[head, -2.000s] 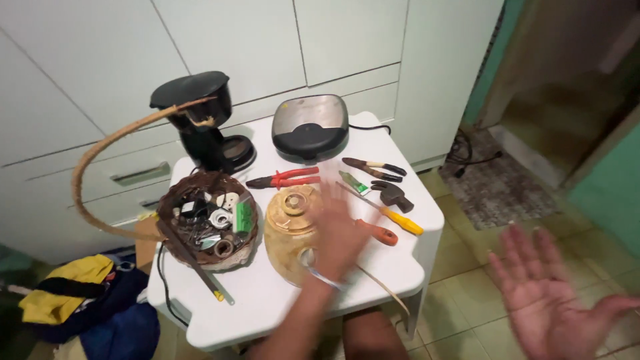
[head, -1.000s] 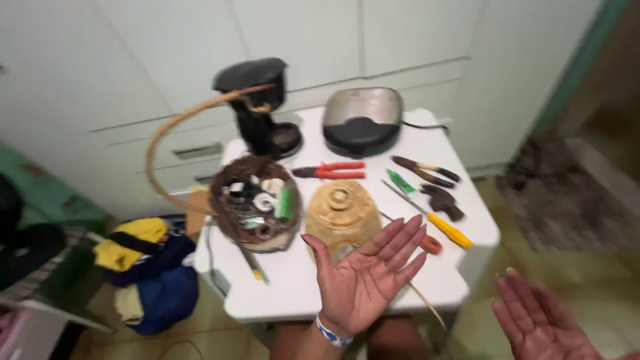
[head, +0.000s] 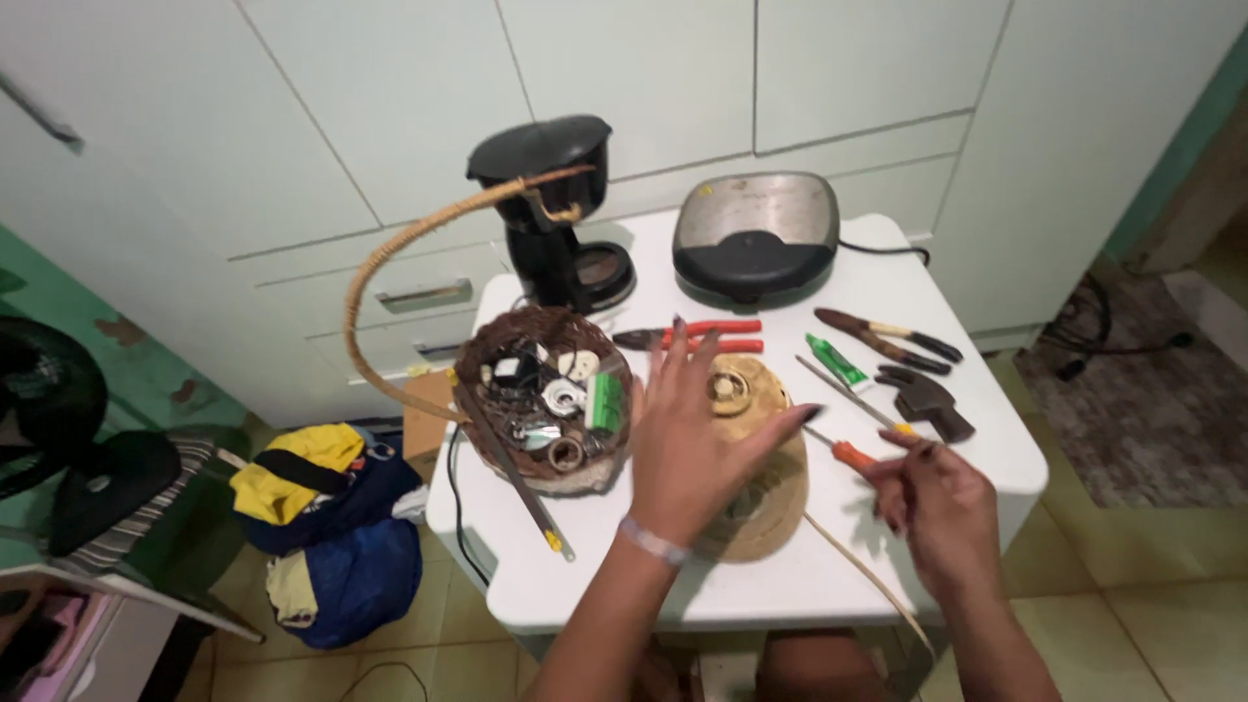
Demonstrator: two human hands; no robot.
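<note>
My left hand (head: 692, 439), fingers spread, is over the left side of a yellowed plastic appliance base (head: 770, 517) with a cord; whether it touches the base I cannot tell. My right hand (head: 931, 502) has its fingers at the orange handle of a screwdriver (head: 853, 455), close to the yellow handle of a longer one (head: 858, 400). Above lie red-handled pliers (head: 717, 336), a green tube (head: 835, 361), worn pliers (head: 887, 339) and a dark hammer head (head: 931, 402). A wicker basket (head: 473, 361) of small parts stands to the left.
A black coffee maker (head: 546, 214) and a silver and black electric grill (head: 756, 239) stand at the back of the white table (head: 604, 595). A dark flat bar (head: 512, 468) leans across the basket, whose curved handle (head: 356, 302) arches leftward. Clothes (head: 331, 536) lie on the floor.
My right hand has come from off the table's right side to the screwdriver handles. My left hand has turned from palm up to back up, over the appliance base.
</note>
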